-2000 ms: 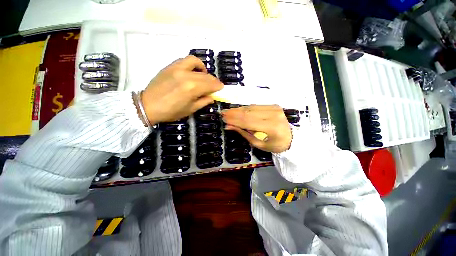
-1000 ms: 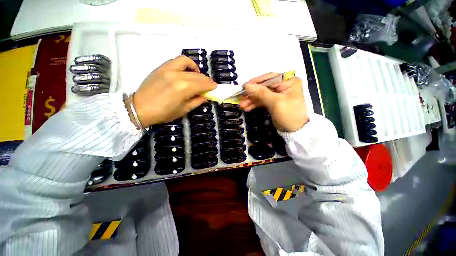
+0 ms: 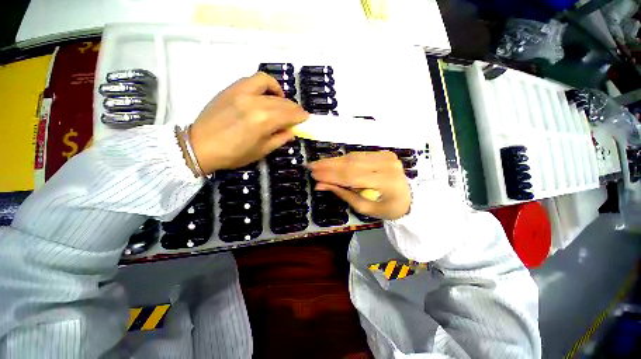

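Glossy black housings (image 3: 245,203) stand stacked in columns in the white tray (image 3: 211,56); several in front of me show a pale spot. My left hand (image 3: 246,126) pinches the left end of a pale strip (image 3: 337,128), which lies across the columns. My right hand (image 3: 365,184) is low over the housings, just below the strip. It holds the tweezers (image 3: 370,194), whose yellowish end shows at the palm. Their tips are near a housing beside my fingertips, but contact is hidden. Tiny black parts (image 3: 424,151) lie right of the strip.
Silver-looking housings (image 3: 128,98) sit at the tray's upper left. A second slotted tray (image 3: 555,133) with a short black stack (image 3: 518,172) is at the right. A red round object (image 3: 528,235) is below it. Clear bags (image 3: 531,42) lie at the far right.
My right hand was at the strip one second ago with the tweezers raised; it has moved down onto the housings. The strip now lies extended to the right. My left hand stays on its end.
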